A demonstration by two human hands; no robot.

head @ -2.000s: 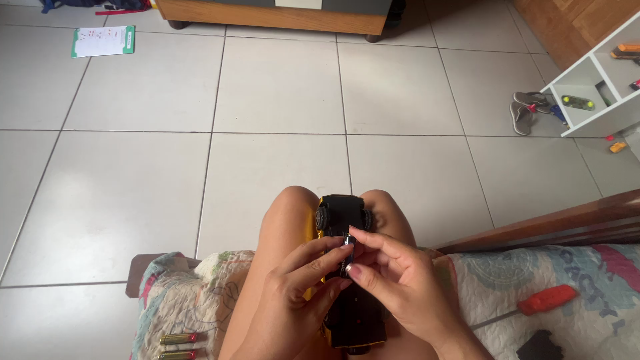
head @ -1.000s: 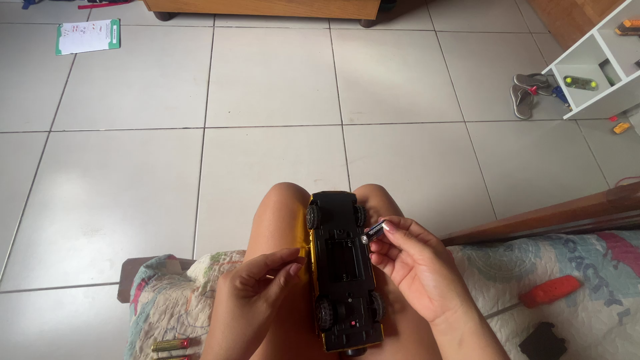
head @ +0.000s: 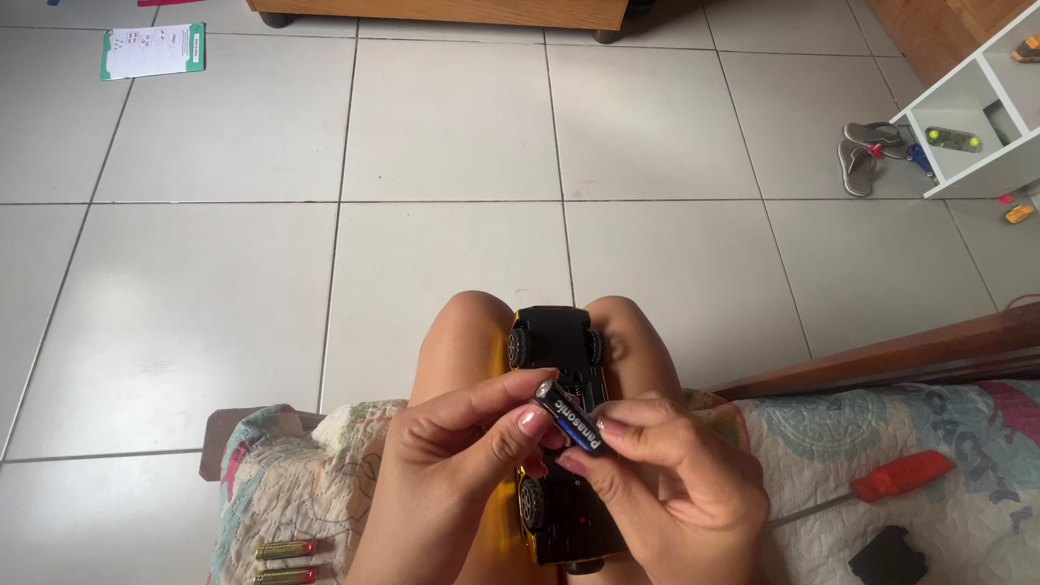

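Observation:
A yellow toy car with a black underside (head: 556,333) lies wheels up on my lap, between my thighs. Above its middle, a black and blue Panasonic battery (head: 567,414) is held tilted between both hands. The thumb and fingers of my left hand (head: 479,447) pinch its upper left end, while my right hand (head: 670,479) grips the lower right end. The hands partly hide the battery compartment below. On the quilt to the left lie two gold and red batteries (head: 284,549). To the right rest a screwdriver with a red handle (head: 903,476) and a small black plastic piece (head: 887,557).
Beneath me is a patterned quilt (head: 325,479), with a wooden rail (head: 886,351) at right. A white shelf (head: 967,97) with toys and a pair of sandals (head: 859,166) stand on the tiled floor at right. A printed sheet (head: 153,52) lies far left, near wooden furniture (head: 455,11).
One second ago my hands were apart, with the battery in my right hand. Now they are together over the car, and my left hand has also taken hold of the battery.

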